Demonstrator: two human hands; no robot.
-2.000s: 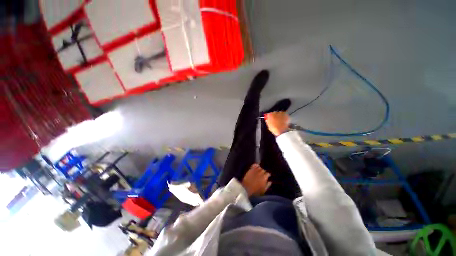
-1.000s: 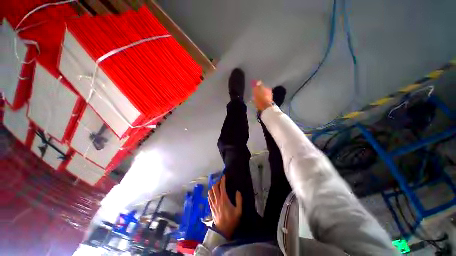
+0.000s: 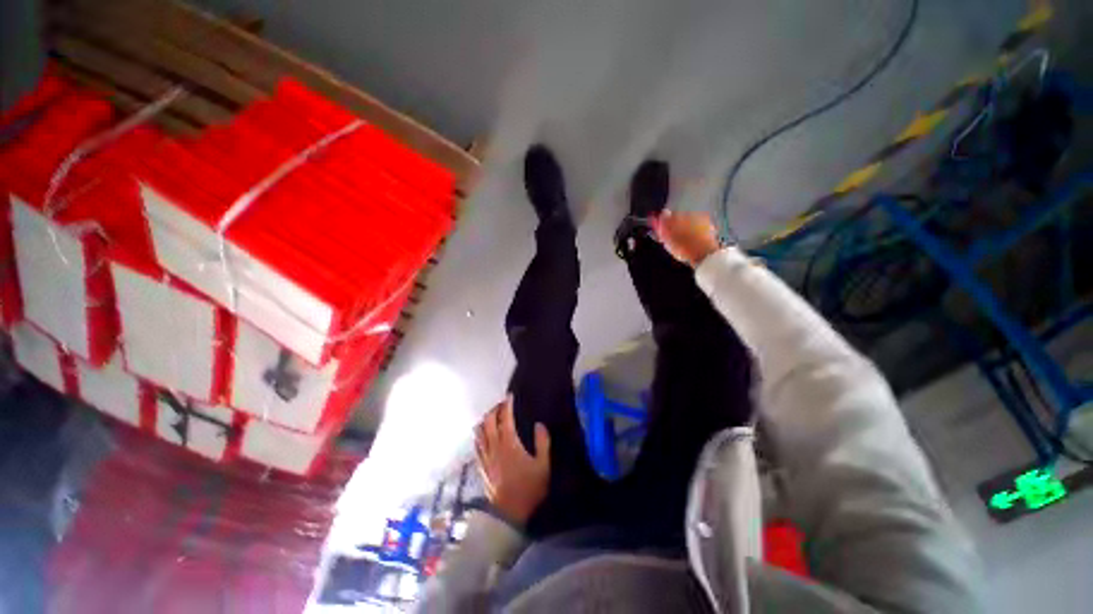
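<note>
My right hand (image 3: 688, 236) is held out low over my right leg, near the foot. Its fingers are closed on a small dark tool (image 3: 632, 235), perhaps snips; its shape is blurred. My left hand (image 3: 513, 463) lies against my left thigh with the fingers apart and nothing in it. Red bundles with white faces (image 3: 324, 198) stand stacked at the left, tied with thin white string.
The bundles stand on a wooden pallet (image 3: 414, 134). A hose (image 3: 779, 126) curves over the grey floor. Yellow-black tape (image 3: 858, 178), a blue metal frame (image 3: 965, 258) and a lit green sign (image 3: 1027, 489) are at the right. Blue stools show behind my legs.
The view has turned, and more of the bundles and pallet shows at the left. My right hand has moved from beside my feet to over my right leg. My left hand has opened on my thigh.
</note>
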